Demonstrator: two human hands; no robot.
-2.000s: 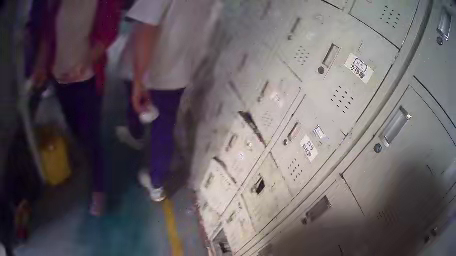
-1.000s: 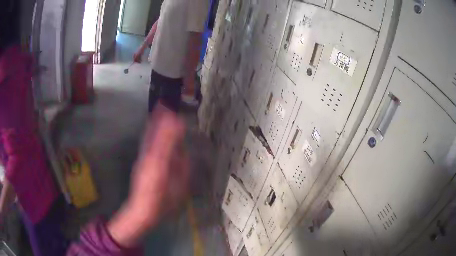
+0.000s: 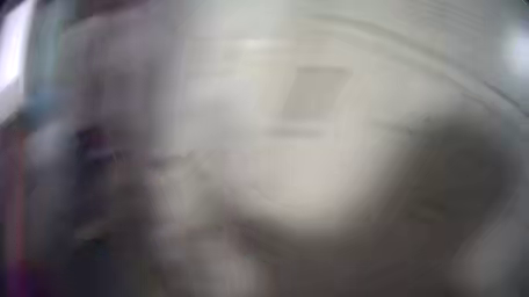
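The view is heavily blurred. A pale grey-white surface, which looks like the staff lockers (image 3: pixel 383 87), fills the middle and right. A darker grey slanted patch shows on it above the centre. A broad dark shadow lies across the lower right. No handles or labels can be made out. Neither of my hands can be made out.
Dark and purplish blurred shapes stand at the left; I cannot tell what they are. A bright white strip shows at the top left edge, with a blue-green band beside it. A thin reddish line runs down the far left.
The view has swung, and the lockers now fill most of it, blurred. The raised hand with a purple sleeve, the people and the yellow object can no longer be made out.
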